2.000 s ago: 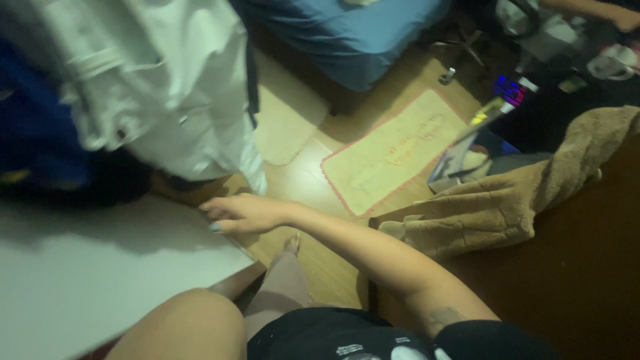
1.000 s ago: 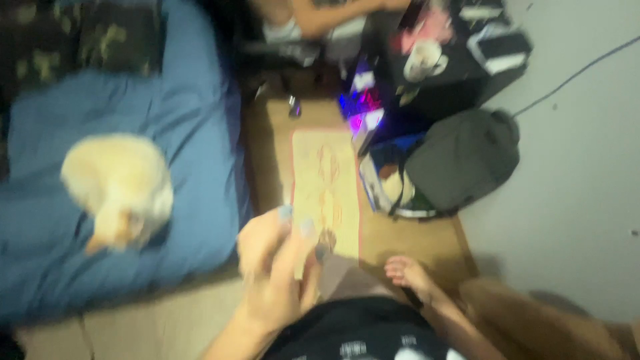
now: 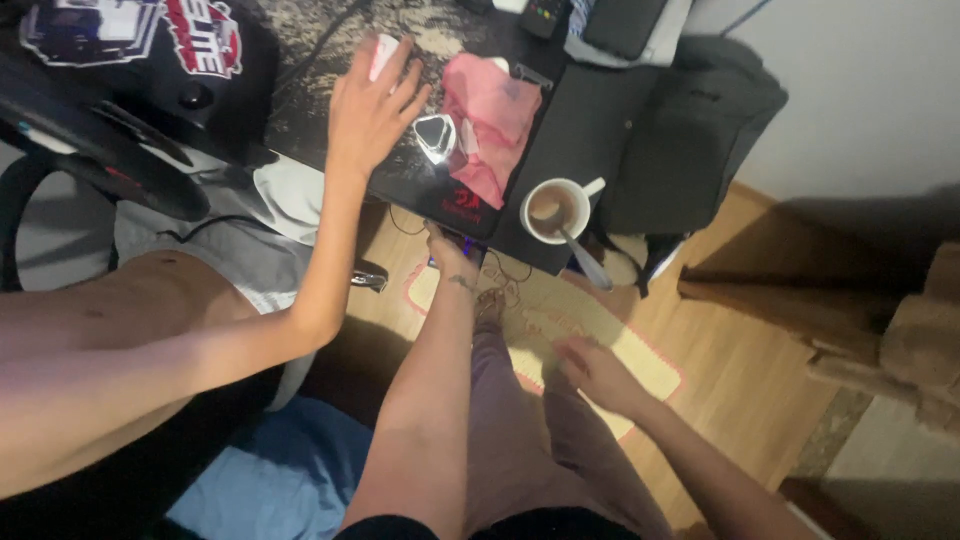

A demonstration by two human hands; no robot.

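Observation:
My left hand (image 3: 451, 255) reaches under the front edge of a dark desk, beside a dark case with a violet light; its fingers are partly hidden. My right hand (image 3: 598, 371) hangs low over the cream rug (image 3: 656, 371), blurred, near nothing it touches. On the desk above lie a pink cloth (image 3: 499, 112) and a small white and black device (image 3: 435, 136). A white mug (image 3: 556, 211) of brown liquid with a metal spoon (image 3: 587, 262) in it stands near the desk's corner.
Another person's hand (image 3: 375, 105) rests on a white mouse (image 3: 384, 56) at the left, that person seated close by. A dark backpack (image 3: 682, 139) stands right of the desk. A remote control (image 3: 541, 16) lies at the back. Wooden furniture (image 3: 780, 300) juts in at the right.
The view has swung from the bed with the cat to the desk. My left hand, raised in front of me a second ago, is now down at the desk's underside.

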